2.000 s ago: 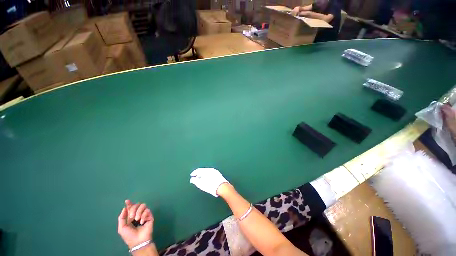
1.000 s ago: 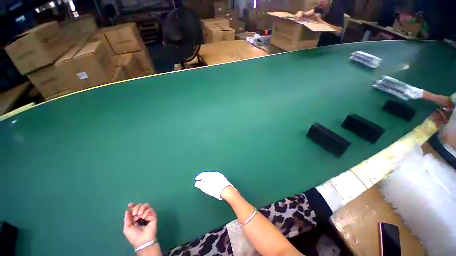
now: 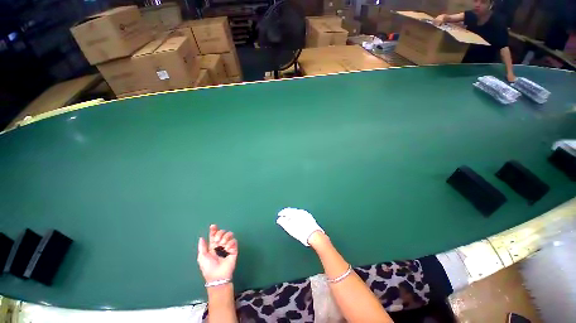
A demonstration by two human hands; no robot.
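My left hand [image 3: 218, 255] is bare, palm up with fingers curled, over the near edge of the green belt. Small black bits [image 3: 221, 252] lie in its palm. My right hand [image 3: 299, 226] wears a thin white glove. It is closed above the belt, right of my left hand; whether it holds something small is hidden. Black oblong speaker units [image 3: 49, 257] stand side by side at the far left of the belt. More black units [image 3: 477, 190] rest at the right.
The green belt [image 3: 252, 151] runs across. Silvery wrapped units [image 3: 497, 89] lie at the far right, where a co-worker [image 3: 489, 28] reaches onto the belt. Cartons [image 3: 148, 66] and a black fan [image 3: 282, 33] stand behind. A leopard-print cloth [image 3: 271, 303] and white fluffy stack [image 3: 556, 271] are near.
The view has turned left, bringing several black units at the left into sight. My left palm has opened more, showing the black bits. The far co-worker's arm now reaches to the wrapped units.
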